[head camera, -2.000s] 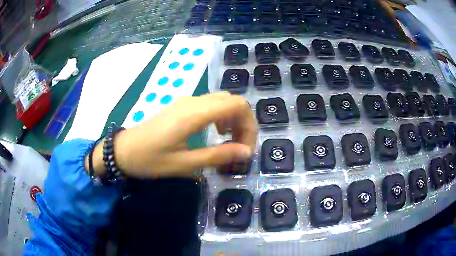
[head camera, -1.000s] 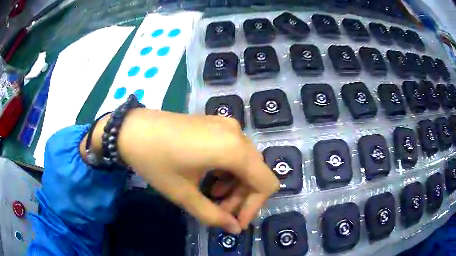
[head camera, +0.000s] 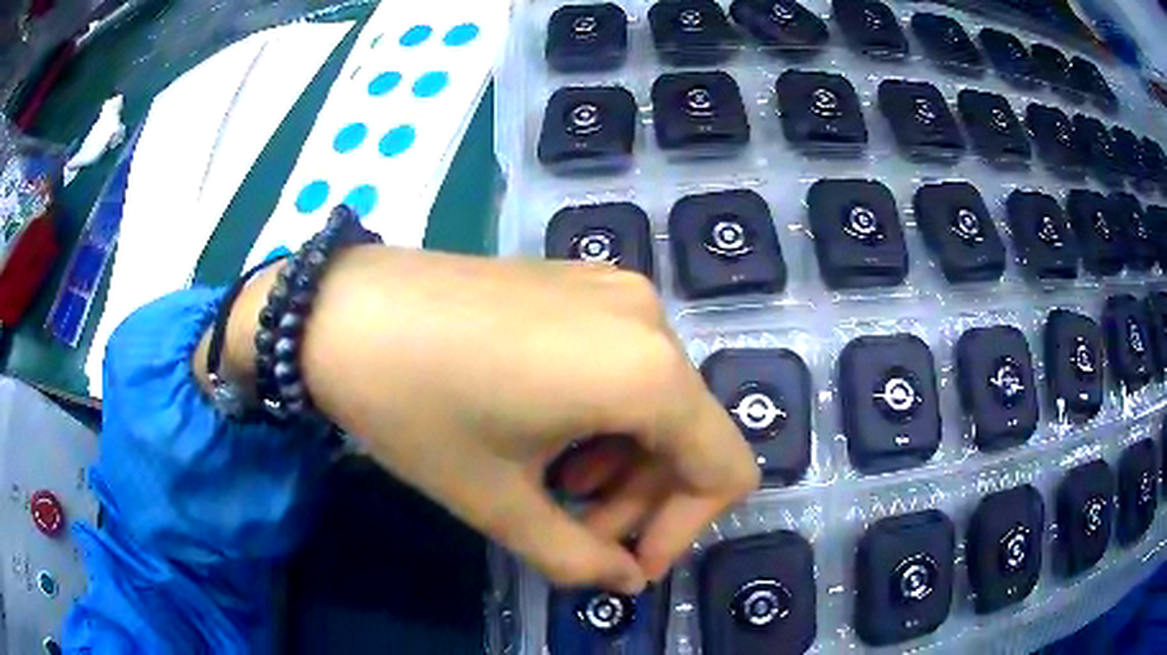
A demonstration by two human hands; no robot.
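Note:
My left hand (head camera: 512, 410) reaches in from the left in a blue sleeve, with dark beads at the wrist. Thumb and fingertips are pinched together at the upper edge of the leftmost front-row black housing (head camera: 604, 621). No sticker can be made out between them. The hand hides the pocket behind. The clear blister tray (head camera: 819, 505) holds rows of black housings with pale round marks. The white sticker sheet (head camera: 442, 128) with light-blue dots lies left of the tray, partly behind my wrist. My right hand is not in view; only blue cloth shows at the lower right corner.
White blank strips (head camera: 192, 154) lie left of the dotted sheet. Further left are a dark blue film sheet (head camera: 92, 262), a crumpled white scrap (head camera: 100, 134) and a red box (head camera: 26, 269). A pale control box (head camera: 49, 563) is at lower left.
My left hand has moved from the second-nearest row to the leftmost front-row housing, where its fingertips stay. The view has shifted, so the tray fills more of the picture.

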